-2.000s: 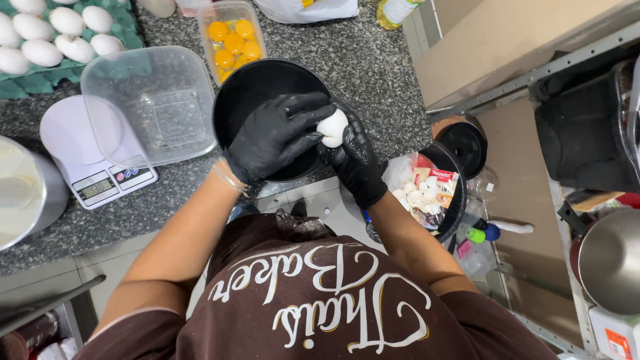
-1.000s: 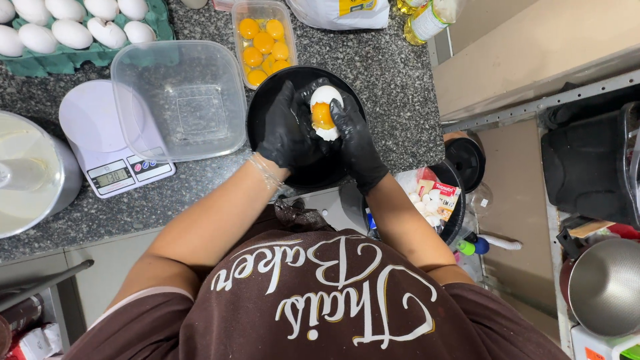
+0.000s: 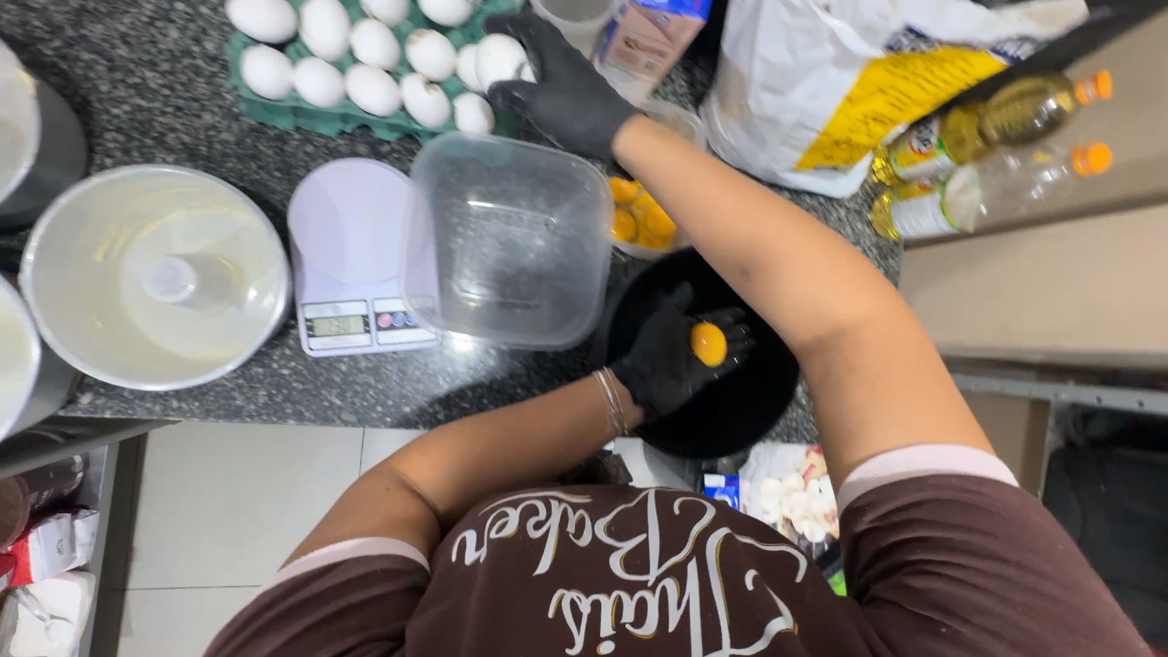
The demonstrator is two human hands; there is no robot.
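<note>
Over the black bowl [image 3: 757,401], my left hand [image 3: 680,351], in a black glove, is palm up and cradles an egg yolk [image 3: 708,344]. My right hand [image 3: 570,87], gloved in black too, reaches to the green egg tray [image 3: 315,117] and has its fingers around a white egg [image 3: 502,61] at the tray's right end. More white eggs fill the visible part of the tray. Several yolks [image 3: 643,214] lie in a clear plastic container, partly hidden by my right forearm. A larger clear plastic tub [image 3: 511,242] stands left of the bowl, its edge overlapping the scale.
A white kitchen scale [image 3: 347,224] and a metal tube pan [image 3: 155,274] stand at left, with more pans at the edge. A carton [image 3: 650,36], a white and yellow bag [image 3: 794,100] and oil bottles [image 3: 1022,109] stand at back right. Eggshells [image 3: 798,502] lie below the counter edge.
My right hand has moved from the bowl to the egg tray and taken hold of an egg. The cracked egg has left my hands; a yolk now rests in my left palm. The view has shifted left.
</note>
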